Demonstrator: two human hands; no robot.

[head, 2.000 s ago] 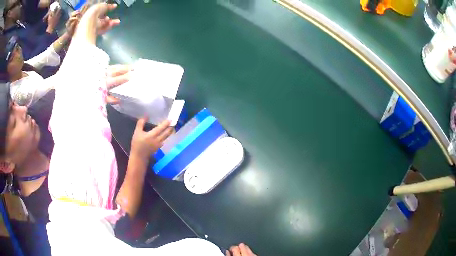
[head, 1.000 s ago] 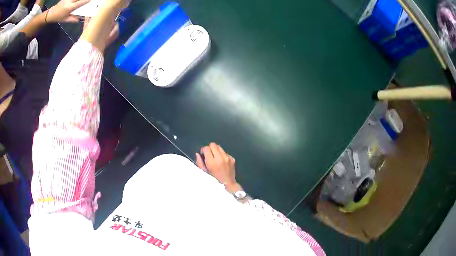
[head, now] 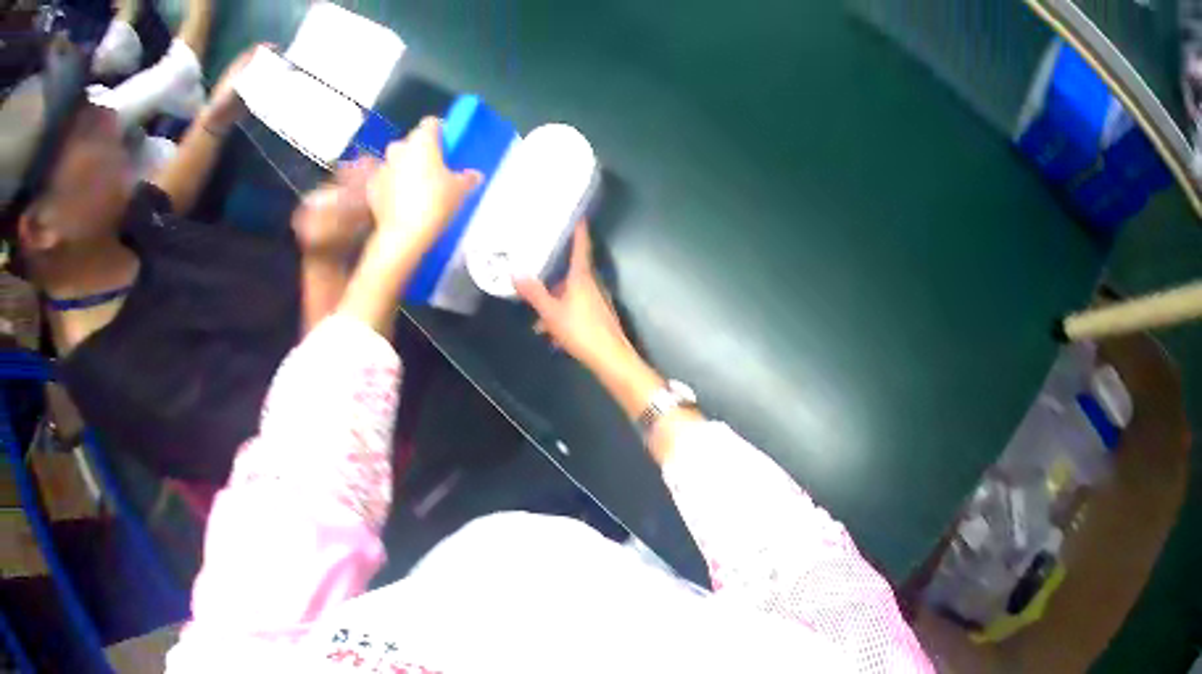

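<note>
A blue-and-white retail box [head: 477,148] lies at the bench edge, left of centre, with the white oval device [head: 542,198] along its right side. My left hand [head: 419,191] is on the left side of the blue box, its fingers over the edge. My right hand [head: 575,306] is at the lower right end of the white oval device, thumb and fingers around that end. Whether the device is inside or against the box cannot be told.
A neighbouring worker in black [head: 185,336] sits at the left, a hand at an open white-flapped box [head: 345,55]. Blue boxes [head: 1084,132] stand at the far right. A brown carton [head: 1131,507] with bagged pieces is at the lower right, below a pale rod [head: 1134,313].
My left hand has come back from the neighbour's side to the blue box. My right hand has moved from the bench edge up to the white oval device.
</note>
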